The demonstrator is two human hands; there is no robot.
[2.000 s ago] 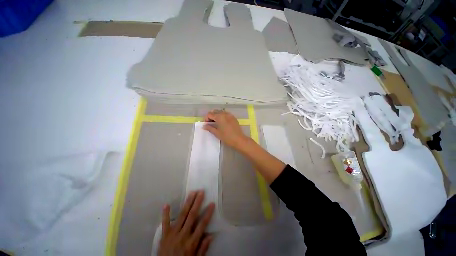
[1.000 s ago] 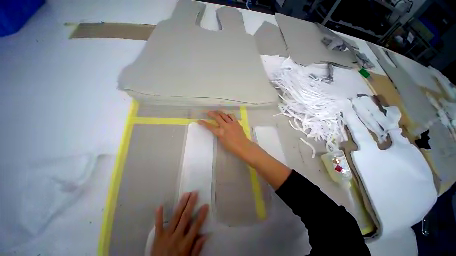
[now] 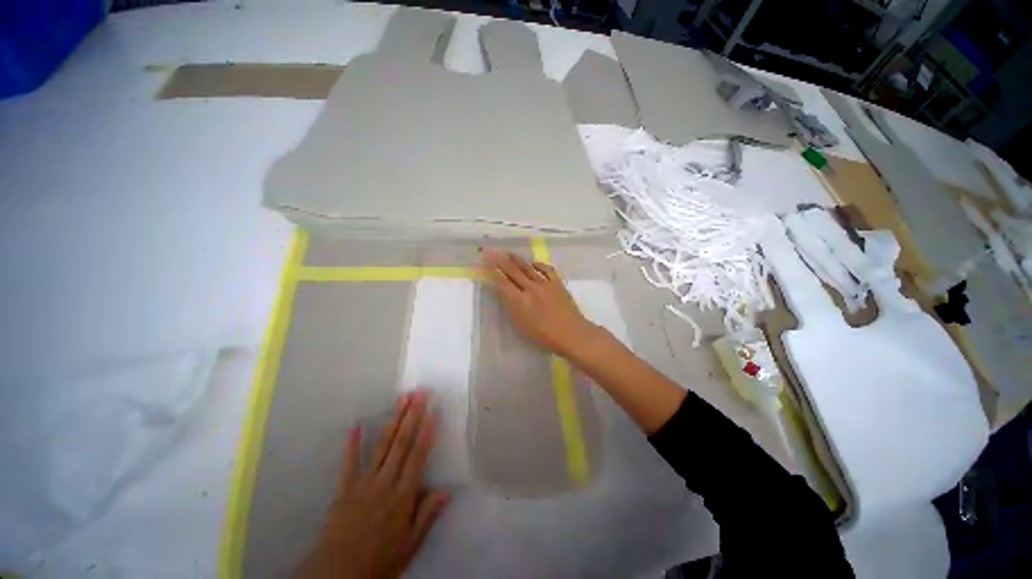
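Observation:
A white fabric panel (image 3: 443, 339) with two straps lies flat on the grey-beige template (image 3: 340, 385), framed by yellow tape (image 3: 269, 373). My left hand (image 3: 383, 486) lies flat, fingers spread, on the left strap's lower part and the template beside it. My right hand (image 3: 536, 296) rests palm down just right of the left strap's top, its fingertips near the crossing yellow tape. It covers part of the template between the straps. My right forearm, in a black sleeve, crosses the right strap. Neither hand visibly holds anything.
A stack of grey-beige panels (image 3: 453, 147) lies beyond the template. A pile of white cords (image 3: 690, 226) and a glue bottle (image 3: 749, 368) are to the right. White panels (image 3: 883, 373) are stacked further right. A blue object (image 3: 45, 40) is at the far left corner.
My left hand has moved slightly up and left along the strap. My right hand has moved off the strap's top edge to the right. The view has shifted slightly.

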